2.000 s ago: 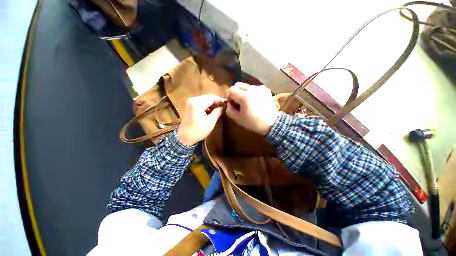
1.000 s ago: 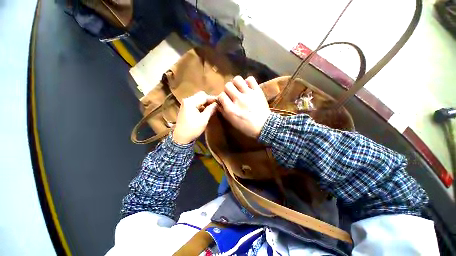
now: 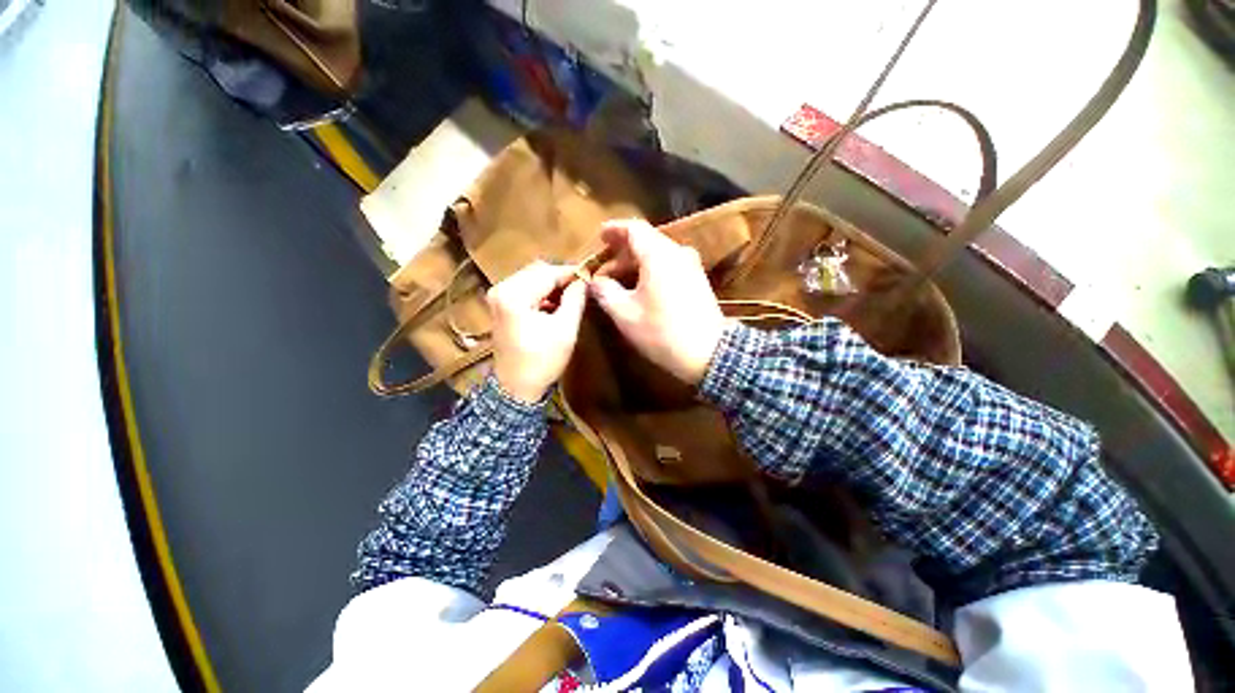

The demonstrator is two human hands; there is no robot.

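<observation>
A large brown tote bag [image 3: 878, 305] rests open on my lap, its mouth facing up. My left hand [image 3: 534, 325] and my right hand [image 3: 660, 299] meet at the far left end of the bag mouth. The fingertips of both hands pinch a small brown piece at the bag's edge [image 3: 587, 271]; its exact shape is mostly hidden by the fingers. A plastic-wrapped clasp [image 3: 828, 271] shows on the bag's right panel, and a small metal fitting [image 3: 666, 455] on the near panel. A shoulder handle [image 3: 1019, 194] stands up over the table.
Other brown bags [image 3: 512, 217] slump at the left beside me, near a pale board [image 3: 423, 183]. A red strip [image 3: 1005, 260] runs along the white table's edge. A hammer head [image 3: 1209, 287] is at the right edge. A dark floor with a yellow line lies left.
The view has shifted, bringing more of the bag's right panel into sight than two seconds ago. My right fingers have opened slightly and changed their pinch; both hands stay at the same bag end.
</observation>
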